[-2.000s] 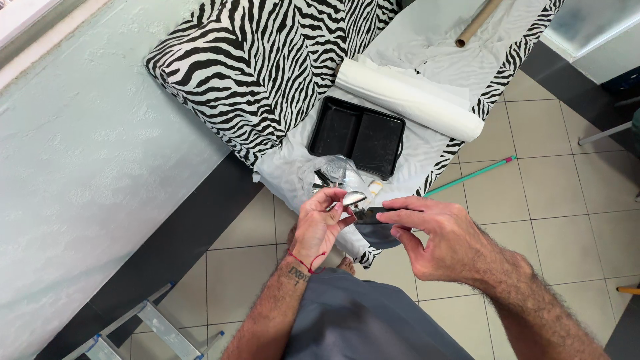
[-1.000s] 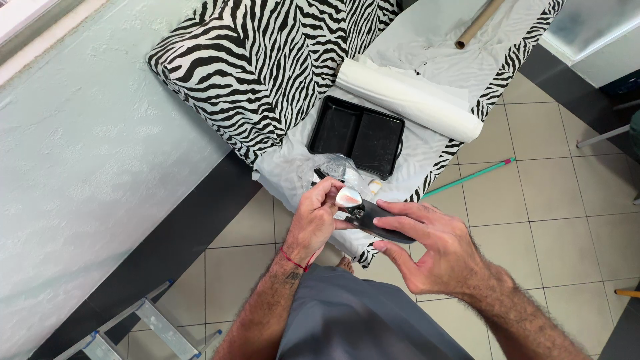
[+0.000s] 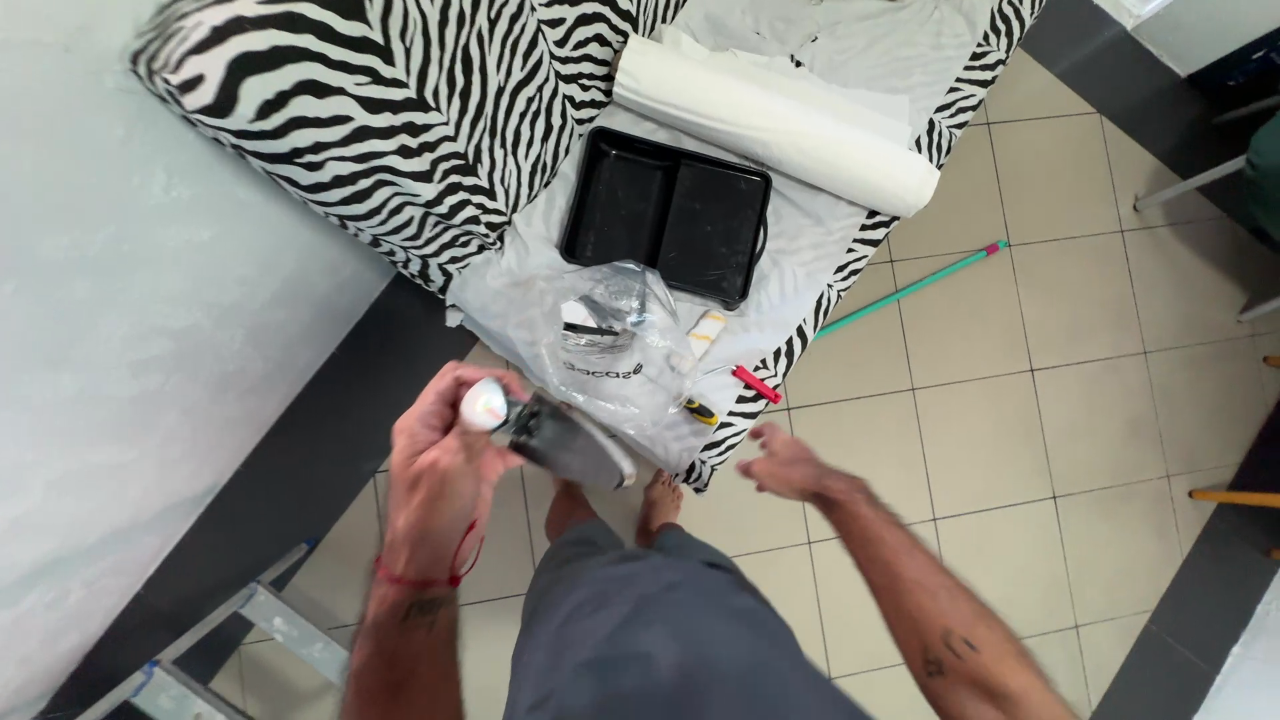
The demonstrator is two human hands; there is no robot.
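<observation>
At the lower left of the head view, my left hand [image 3: 445, 455] grips a dark grey tool [image 3: 570, 440] with a white rounded end [image 3: 484, 404]; motion blur hides what kind it is. My right hand [image 3: 790, 465] hangs apart from it, past the cloth's corner, with nothing in it. A clear plastic bag [image 3: 620, 350] lies between and beyond my hands. Beside the bag are a small white roller sleeve [image 3: 706, 334], a red-handled roller frame [image 3: 757, 385] and a yellow and black handle [image 3: 701, 411]. Behind them sits a black paint tray [image 3: 715, 225].
A white roll [image 3: 775, 125] lies on the zebra-print cover [image 3: 330, 110]. A green pole [image 3: 910, 290] extends over the tiled floor. The wall [image 3: 150, 300] is at the left, and a metal ladder [image 3: 290, 625] stands at the lower left.
My right hand has let go of the grey tool and moved away to the right. My left hand has moved left with the tool still in it. The small roller parts are now uncovered.
</observation>
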